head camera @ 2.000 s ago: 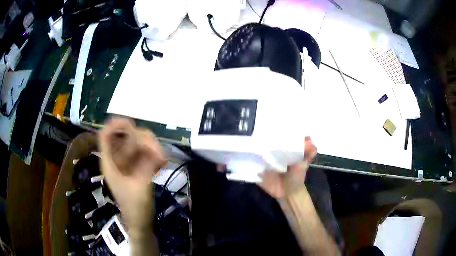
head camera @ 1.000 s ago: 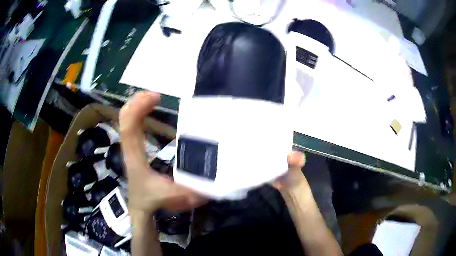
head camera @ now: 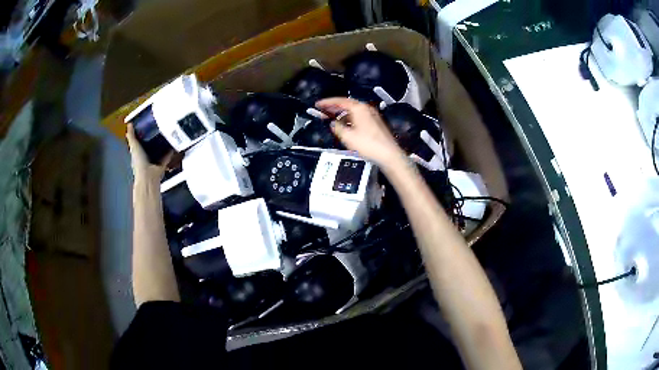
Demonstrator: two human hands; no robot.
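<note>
My left hand (head camera: 150,157) grips the black ball head of a white PTZ security camera (head camera: 181,119) at the upper left edge of the carton. The camera lies tilted, its dark lens panel facing up. My right hand (head camera: 361,130) is over the black ball heads at the carton's middle, fingers bent beside white antennas; whether they hold one I cannot tell. The open brown carton (head camera: 466,123) is packed with cameras. One camera (head camera: 343,189) at its centre lies on its side, showing its lens panel and LED ring.
The green bench (head camera: 498,79) with white sheets runs down the right. White housings (head camera: 620,50) with black cables stand on it at the upper right. A small dark purple piece (head camera: 610,183) lies there. Brown cardboard (head camera: 69,238) stands at the left. Black cables hang over the carton's right rim.
The view has swung left from the bench to the carton. The camera formerly held over the lap is gone from there; my left hand now holds a camera at the carton's upper left.
</note>
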